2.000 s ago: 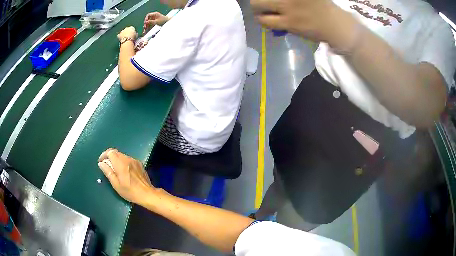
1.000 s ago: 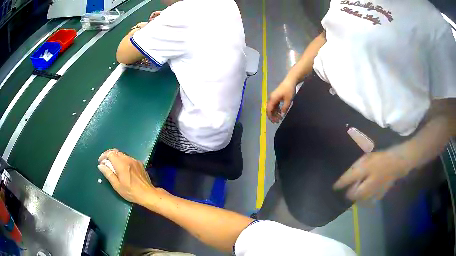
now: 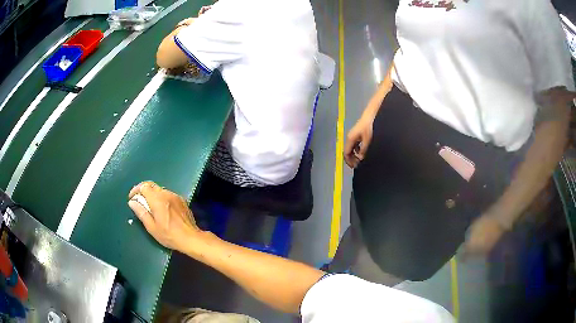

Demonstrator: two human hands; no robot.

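Observation:
My right hand (image 3: 165, 214) rests on the green bench (image 3: 142, 148), fingers curled around a small white thing (image 3: 141, 203), perhaps a wipe; the fingers cover much of it. A tiny pale piece (image 3: 130, 221) lies on the green surface beside the thumb. The silver machine plate (image 3: 60, 268) is at the lower left, with a round silver fixture (image 3: 57, 317) cut off by the bottom edge. An orange-red syringe barrel (image 3: 14, 272) shows at the left edge. My left hand is not in view.
A seated person (image 3: 271, 94) in a white shirt leans over the bench. Another person (image 3: 467, 82) stands in the aisle at the right. Red (image 3: 85, 40) and blue (image 3: 62, 65) bins and a clear plastic box (image 3: 134, 17) stand farther along. Tiny pale pieces lie along the green surface.
The view has shifted slightly. The standing person's raised arm has come down, and both their hands are now low. The seated person's hands have become mostly hidden. My right hand keeps its pose.

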